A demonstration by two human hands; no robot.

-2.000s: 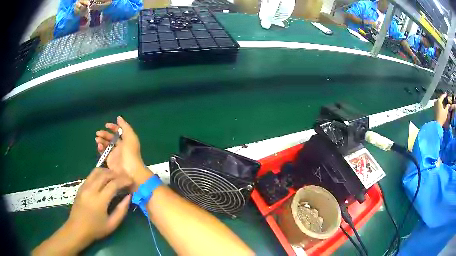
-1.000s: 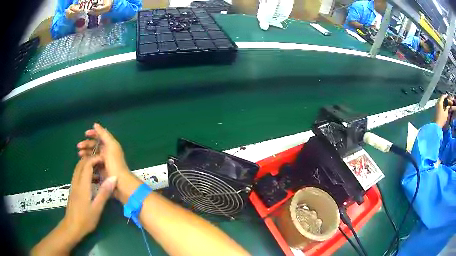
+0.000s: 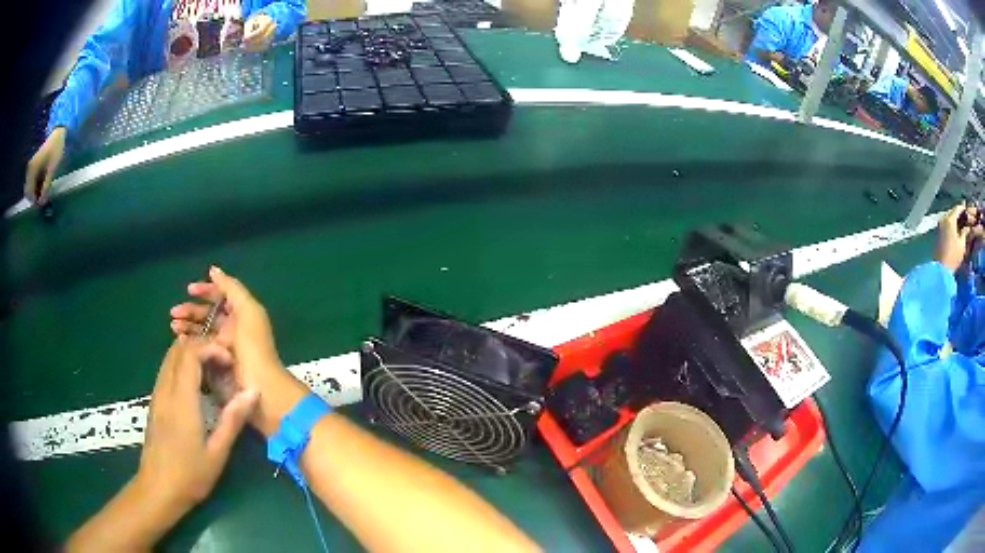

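My left hand comes from the lower left, with its fingers against my right hand. My right hand wears a blue wrist strap with a thin cord. Its fingers are partly curled and point left. A thin metal strip, the tweezers, shows between the two hands. Its upper end stands out across my right fingers, and its lower end goes into my left fingers. Whether my right hand also grips it cannot be told. Anything else between the palms is hidden.
A black fan stands right of my hands. Beyond it, a red tray holds a tan pot and a black iron stand. A black compartment tray lies across the belt. A person reaches over at far left; another sits right.
My hands have moved slightly left from two seconds ago and the strip shows less. The person across has spread their hands, one now at the belt's far left edge by a small dark piece.
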